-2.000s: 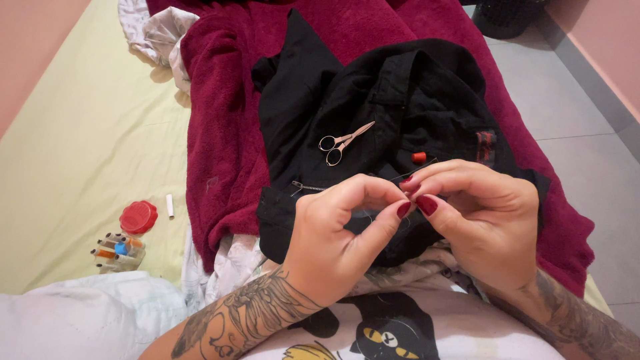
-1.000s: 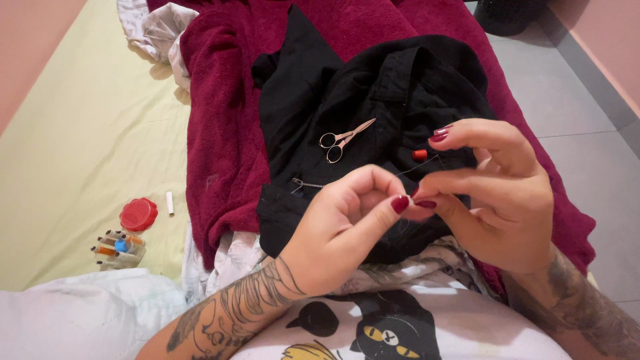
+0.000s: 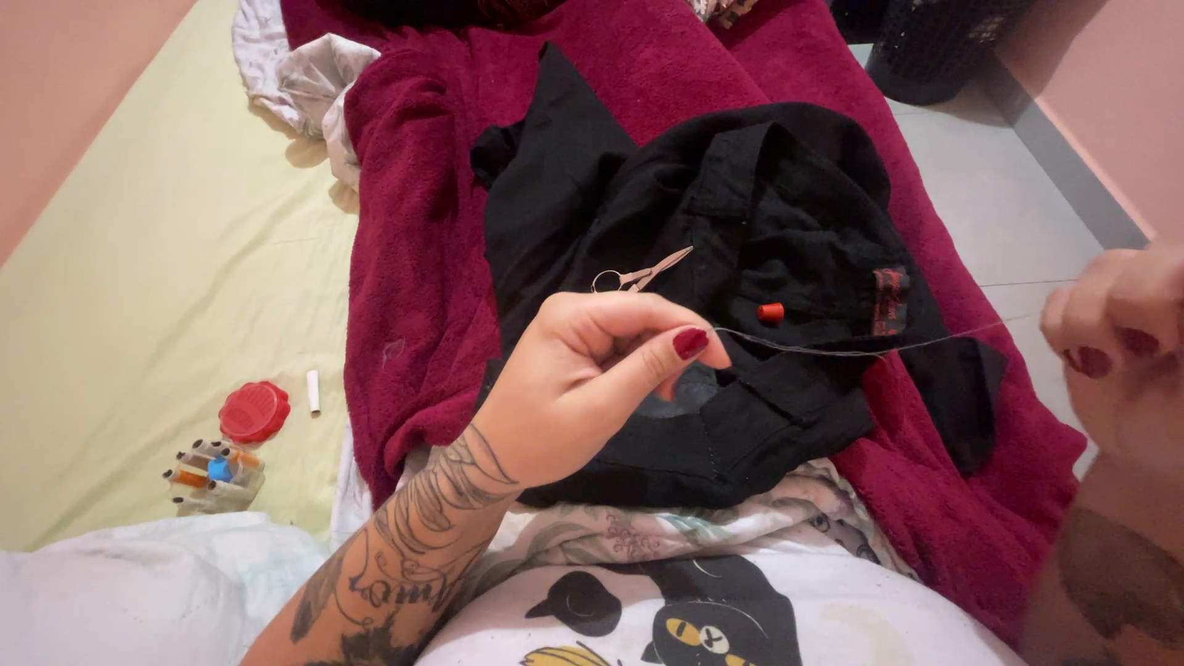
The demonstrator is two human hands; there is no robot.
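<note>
My left hand (image 3: 629, 379) pinches one end of a thin thread (image 3: 832, 352) between thumb and forefinger, above a black garment (image 3: 573, 203). The strands run right to my right hand (image 3: 1119, 324), whose curled fingers are closed on them at the right edge, slightly blurred. Whether a needle is in either hand cannot be seen. Small scissors (image 3: 659, 270) lie on the garment just beyond my left hand, their handles partly hidden by it. A small red thimble-like piece (image 3: 770, 313) rests on the cloth beneath the thread, left of a garment label (image 3: 890, 302).
The garment lies on a burgundy blanket (image 3: 407, 277). On the pale yellow sheet (image 3: 120, 305) at left are a red scalloped lid (image 3: 254, 413), a small white tube (image 3: 314, 393) and a holder with several thread spools (image 3: 217, 476). A black basket (image 3: 934, 46) stands on the floor at upper right.
My hands were together at first. My right hand has moved far out to the right, and the thread now spans the gap between both hands. My left hand keeps its pinch.
</note>
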